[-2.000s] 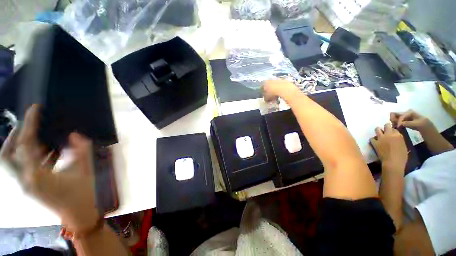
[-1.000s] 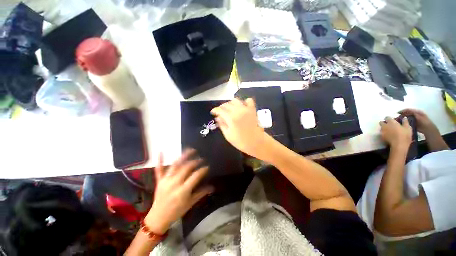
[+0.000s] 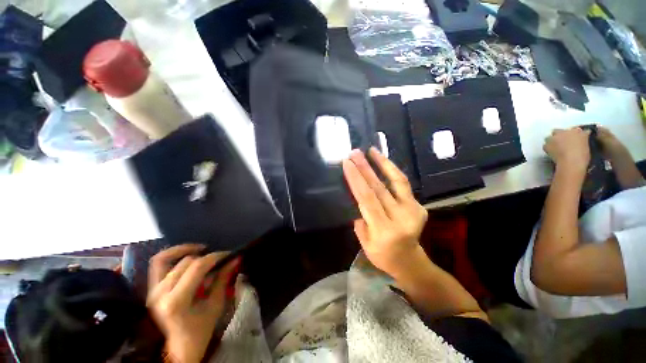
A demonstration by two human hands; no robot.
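My left hand (image 3: 188, 287), slightly blurred, grips the near edge of a black box (image 3: 177, 220) with a small coiled white cable (image 3: 200, 179) on its dark surface. My right hand (image 3: 389, 205) holds a raised, tilted black insert tray (image 3: 301, 170), its fingers flat on the front face and its thumb side partly hidden. A white rounded-square item (image 3: 333, 139) sits in the tray's centre, just above my fingertips. More black trays (image 3: 443, 170) with white centres stand in a row to the right.
A red-lidded flask (image 3: 119, 69) stands at the left. A large open black box (image 3: 234, 53) is behind the tray. A cable pile (image 3: 482, 62) lies at the back. Another person's hands (image 3: 570, 149) hold a dark item at the right. Dark hair (image 3: 71, 315) shows lower left.
The tray with the white item is now lifted in my right hand. The black box with the cable is further left, its edge in my left hand. The phone is no longer visible.
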